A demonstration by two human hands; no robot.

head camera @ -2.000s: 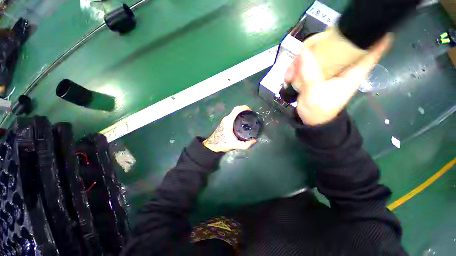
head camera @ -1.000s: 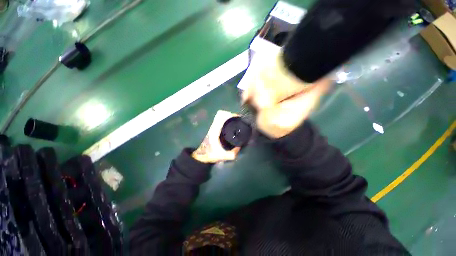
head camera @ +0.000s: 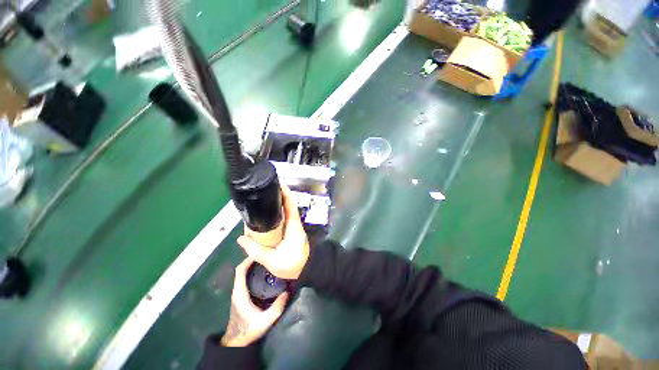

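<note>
My left hand [head camera: 246,318] holds a short round black cylindrical housing [head camera: 264,284] upright, its end face turned up towards me. My right hand [head camera: 283,244] is wrapped around the tan grip of the electric screwdriver [head camera: 258,196], right above the housing. The screwdriver's thick black body stands up from the hand, and a grey ribbed cable sleeve [head camera: 189,69] runs up from it. The screwdriver's tip is hidden by my right hand, so I cannot tell whether it touches the housing.
The screw feeder [head camera: 298,147] stands just beyond my hands. A clear plastic cup [head camera: 376,152] is right of it. A white rail [head camera: 173,269] borders the green belt, where black housings [head camera: 172,102] lie. Cartons [head camera: 473,66] with blue and green parts are at upper right; another carton [head camera: 592,160] holds black trays.
The view has swung to the right, bringing the cartons in and the tray stacks at left out. The screwdriver now shows clearly in my right hand, above the housing still held in my left.
</note>
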